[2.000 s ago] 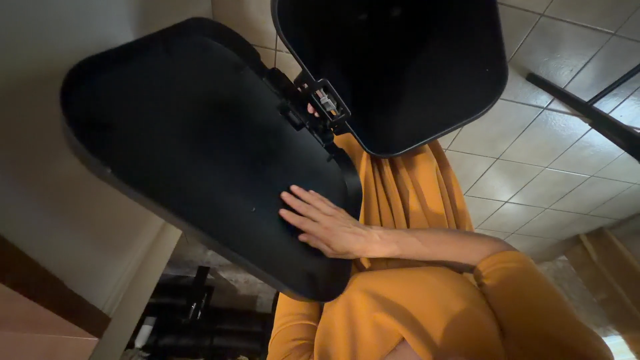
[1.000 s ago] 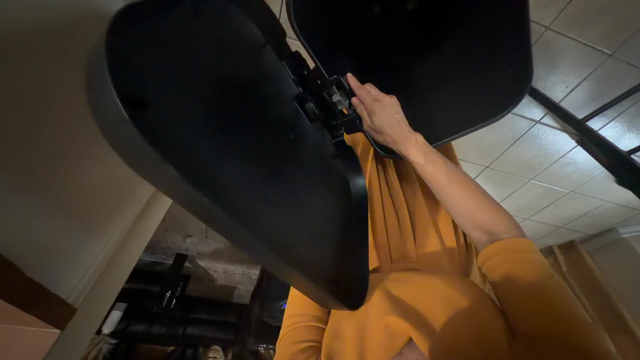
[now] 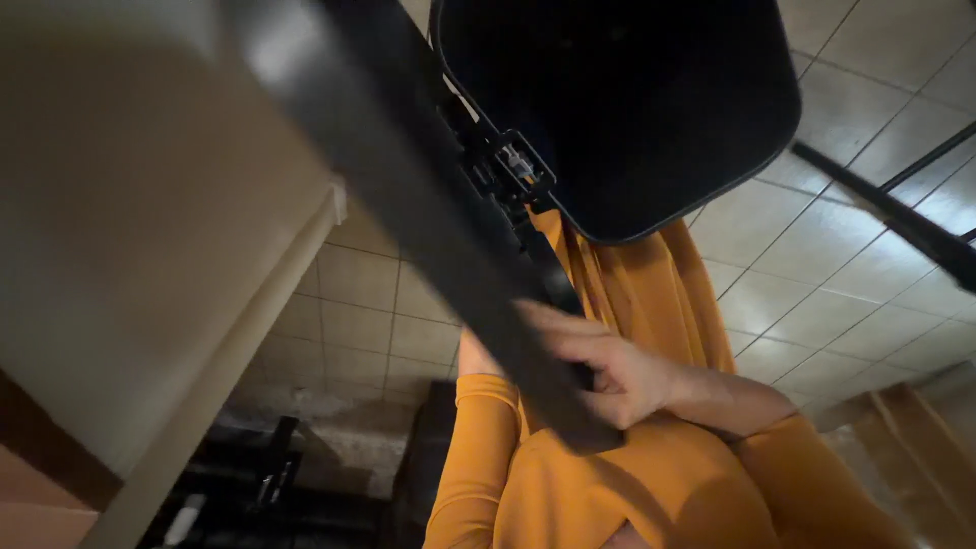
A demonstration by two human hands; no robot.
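A black lid-like panel (image 3: 427, 229), blurred and seen nearly edge-on, slants across the middle. A small hinge or latch assembly (image 3: 522, 164) with a metallic part sits between it and a second black panel (image 3: 625, 99) with rounded corners. My right hand (image 3: 610, 362) holds the lower end of the slanted panel, its fingertips hidden by the panel. Of my left arm, the sleeve and a bit of wrist (image 3: 476, 354) show; the left hand is hidden behind the slanted panel.
Pale floor tiles (image 3: 801, 252) lie below. Dark bars (image 3: 892, 206) stand at the right. A pale wall (image 3: 152, 229) with a light ledge (image 3: 252, 328) rises at the left. Dark objects (image 3: 252, 488) lie lower left, and brown cloth-like material (image 3: 907, 457) shows lower right.
The slanted panel has swung from showing its broad face to nearly edge-on. My right hand has moved from the hinge assembly down to the panel's lower end.
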